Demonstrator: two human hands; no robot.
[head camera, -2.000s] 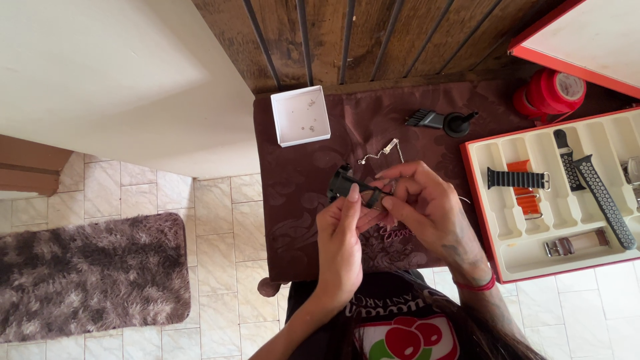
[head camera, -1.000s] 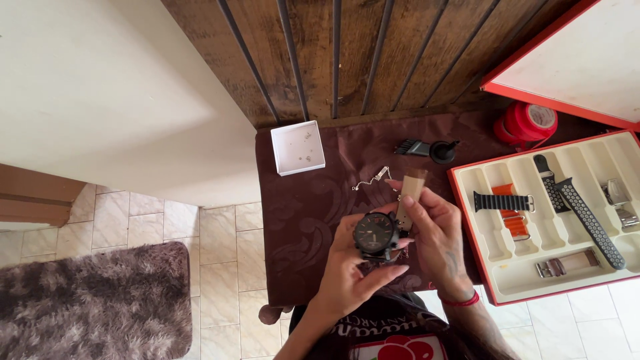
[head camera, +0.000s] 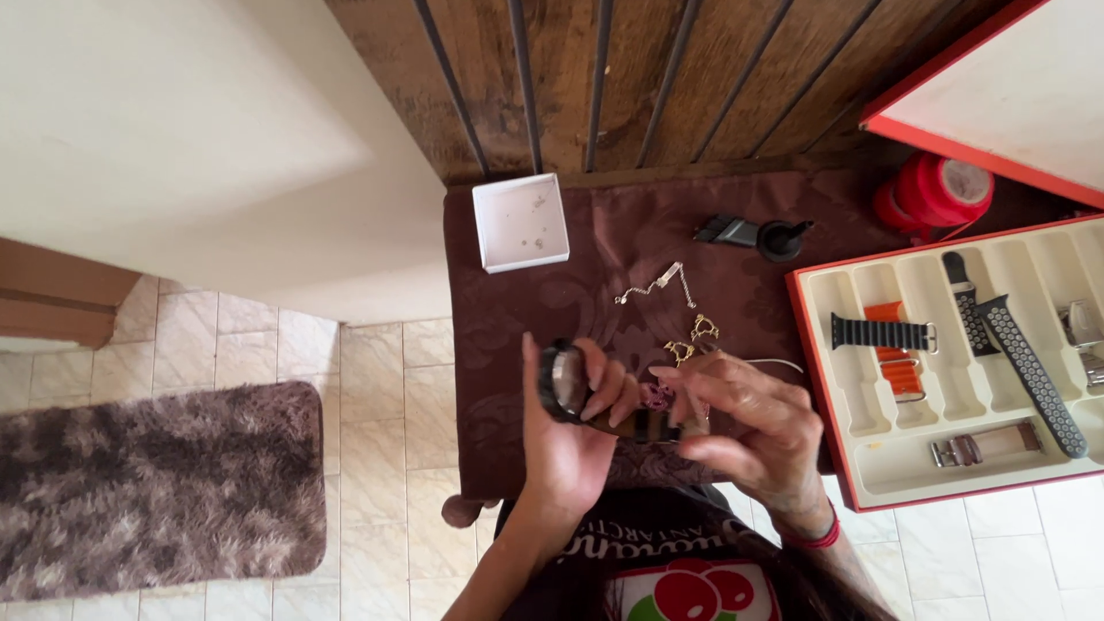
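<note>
My left hand (head camera: 573, 431) holds a black wristwatch (head camera: 565, 384) by its case, with the case tilted on edge. The watch's dark strap (head camera: 638, 424) runs right toward my right hand (head camera: 750, 423), whose thumb and fingers are at the strap's end. Motion blur hides exactly what the right fingertips grip. Just beyond the hands, on the brown tablecloth, lie gold-coloured heart-like trinkets (head camera: 705, 329), a silver chain bracelet (head camera: 668, 278) and a pink item (head camera: 657, 395) partly covered by my fingers.
A red-edged compartment tray (head camera: 802, 345) at the right holds several watch straps, black, orange (head camera: 901, 379) and brown. Behind are a white box (head camera: 522, 222) with tiny parts, a black brush (head camera: 729, 231), a black round object (head camera: 780, 240) and a red container (head camera: 936, 194). A slatted wooden panel borders the table.
The watch, its face toward the camera one second ago, is now turned on edge in my left hand. The light-coloured strap seen then in my right hand is no longer plainly visible.
</note>
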